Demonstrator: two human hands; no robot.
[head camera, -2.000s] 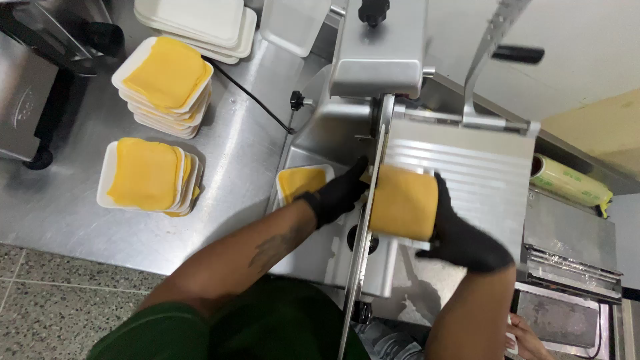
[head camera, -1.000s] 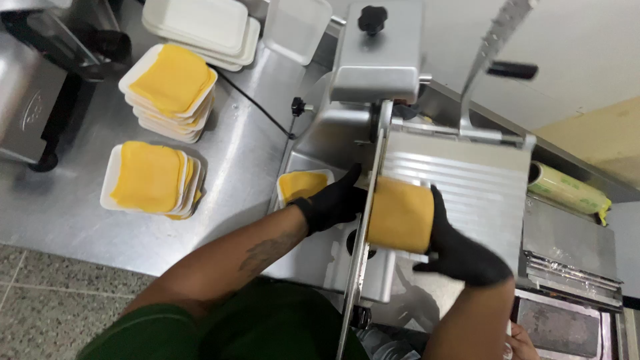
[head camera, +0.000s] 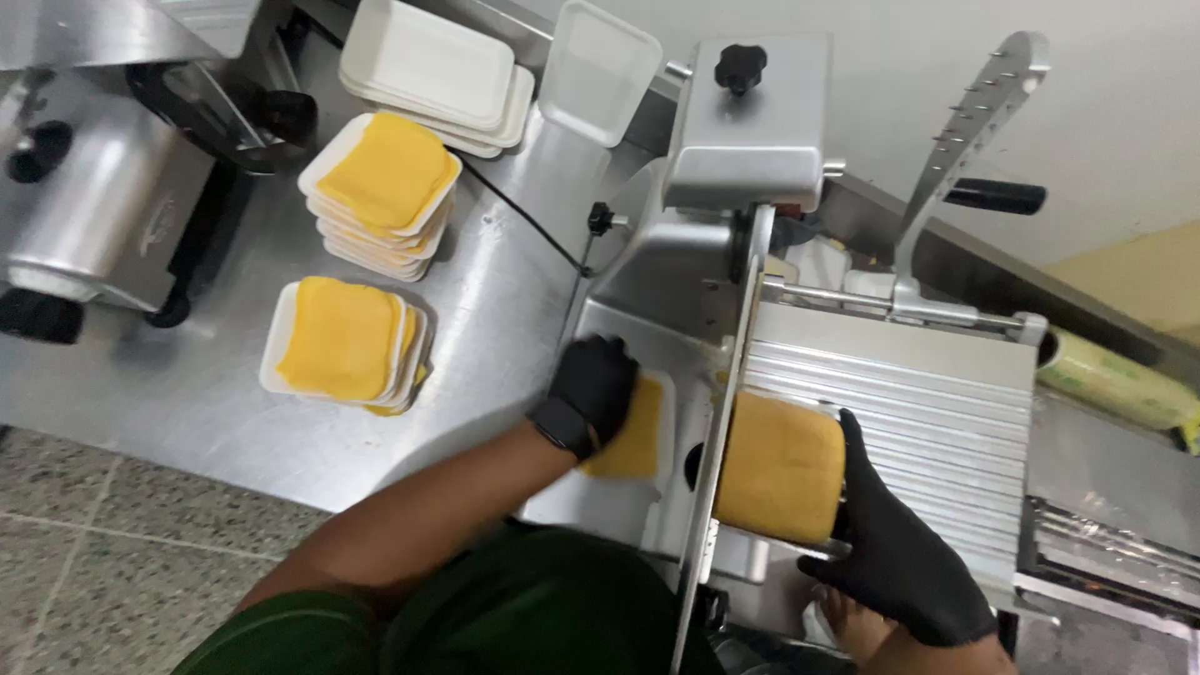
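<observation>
A block of yellow cheese (head camera: 780, 467) lies on the ribbed carriage (head camera: 937, 441) of a meat slicer, its left side against the slicer's blade edge (head camera: 727, 412). My right hand (head camera: 900, 544), in a black glove, grips the block from its right side. My left hand (head camera: 591, 389), black-gloved with a dark band at the wrist, is over the yellow slices (head camera: 633, 445) on a white foam tray (head camera: 667, 422), left of the blade. Its fingertips are partly hidden, so whether it pinches a slice is unclear.
Two stacks of foam trays with cheese slices (head camera: 389, 173) (head camera: 342, 337) stand on the steel table (head camera: 487, 309). Behind them are white trays (head camera: 427, 61). A second machine (head camera: 103, 206) stands left, a wrap roll (head camera: 1116, 380) right. Another person's hand (head camera: 848, 623) shows below my right hand.
My left hand has moved left, away from the blade, to the slices on the foam tray. My right hand stays at the cheese block.
</observation>
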